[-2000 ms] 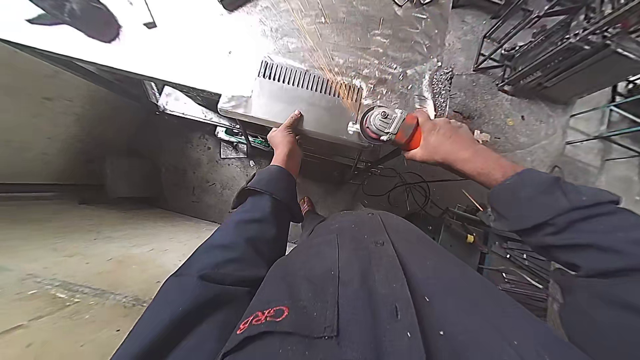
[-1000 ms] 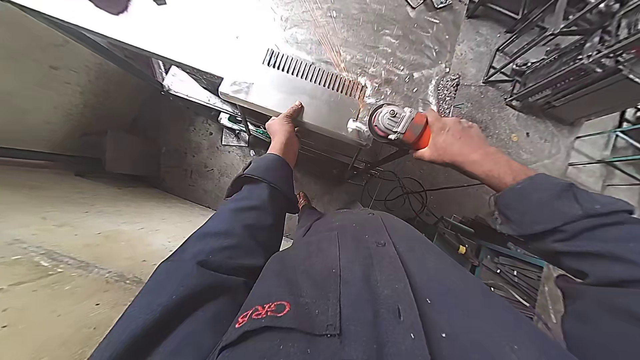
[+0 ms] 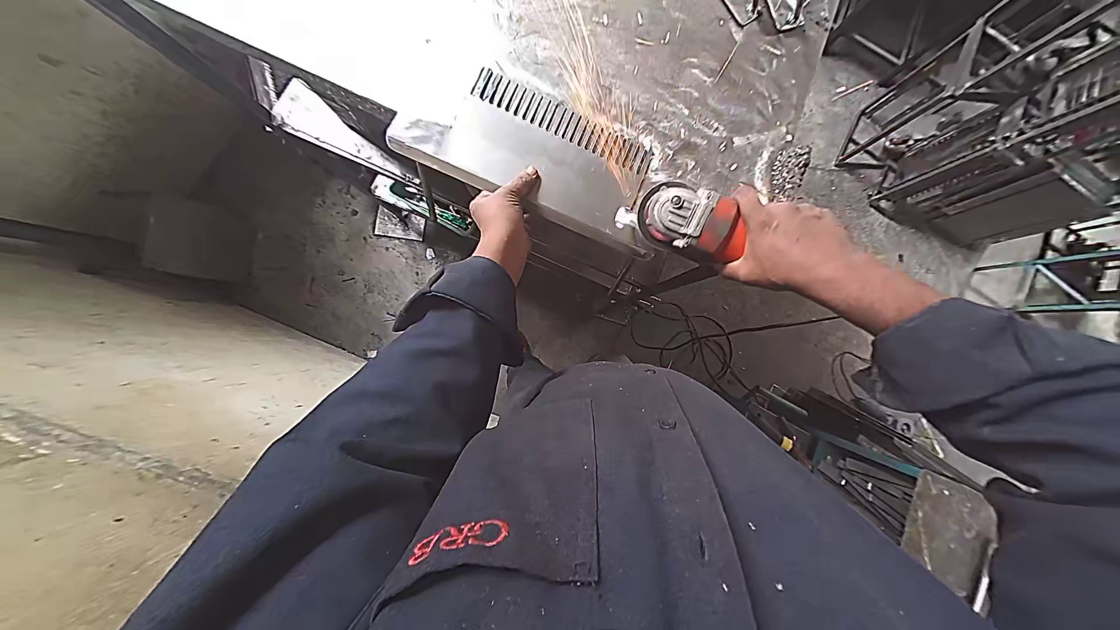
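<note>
A sheet-metal panel with a row of slots along its far edge lies on the metal-topped workbench. My left hand grips the panel's near edge, thumb on top and fingers beneath. An orange and grey angle grinder is in my right hand, at the panel's right end. Sparks fly from the grinder's disc away from me, across the slots. Where exactly the disc meets the metal is hidden under the tool's head.
Black cables lie on the floor below the bench. Welded metal frames stand at the right. Metal bars in a rack are close to my right side. A pale wall is at the left, and metal filings lie beyond my right hand.
The sparks spread wider over the slots than one second ago. My left hand stays on the panel's near edge, and the grinder stays at its right end.
</note>
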